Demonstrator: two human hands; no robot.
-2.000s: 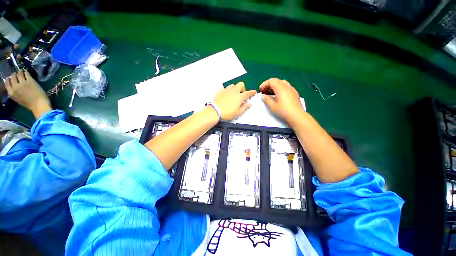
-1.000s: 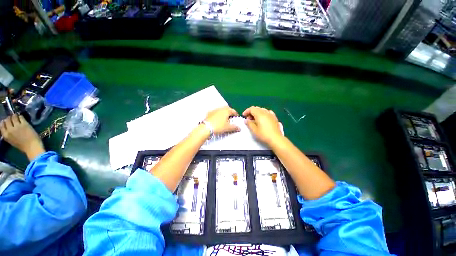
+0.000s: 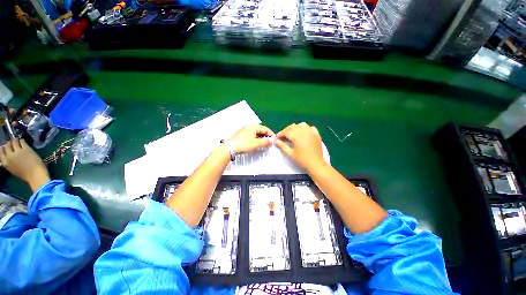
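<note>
My left hand (image 3: 251, 140) and my right hand (image 3: 301, 144) meet fingertip to fingertip above a white backing sheet (image 3: 259, 163) just beyond the foam tray. Something tiny and pale seems to be between the fingertips, too small to make out. A second white sheet (image 3: 196, 135) lies at a slant to the left. The black foam tray (image 3: 242, 230) lies near my body with phone frame units (image 3: 269, 230) in its pockets, each with a thin dark flex cable with an orange end. My forearms cover parts of the outer pockets.
A neighbour's hand (image 3: 24, 163) and blue sleeve are at the left, near a blue bin (image 3: 79, 108) and a crumpled clear bag (image 3: 92, 145). A bent thin strip (image 3: 340, 136) lies on the mat. Black trays (image 3: 487, 190) stand at right, clear blister trays (image 3: 256, 22) at the back.
The view has tilted up since the first frame, bringing the back of the bench into sight. My hands have come together; their fingertips were apart one second ago.
</note>
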